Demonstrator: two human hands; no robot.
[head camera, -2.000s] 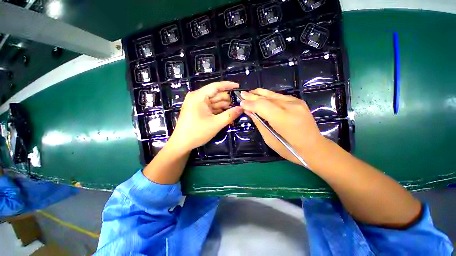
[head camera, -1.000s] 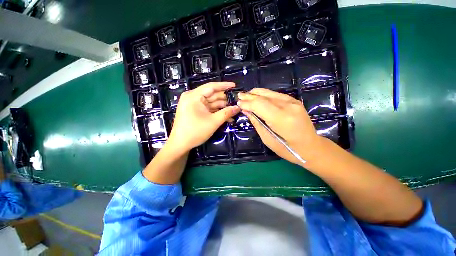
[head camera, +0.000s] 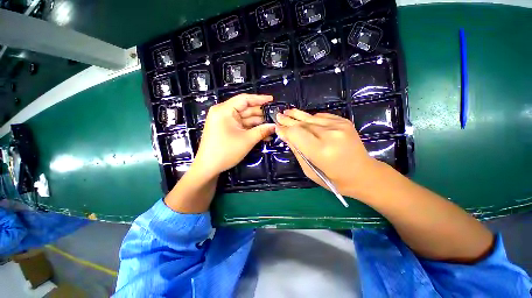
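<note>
My left hand holds a small black electronic unit between its fingertips, above the middle of the black blister tray. My right hand grips a slim silver tool, with one end at the unit and the other sticking out below the palm towards me. The tool's working end is mostly hidden by my fingers. More black units with pale markings sit in the tray's far rows and left pockets, some turned askew. Several pockets at the right hold no unit.
A blue stick lies on the green bench right of the tray. A black device and a small white item are at the far left. A pale metal post crosses the upper left. Another person's blue sleeve shows at the lower left.
The tool in my right hand has tilted steeper, its free end moving down and slightly left. The unit's marked face shows more. My left hand has barely moved.
</note>
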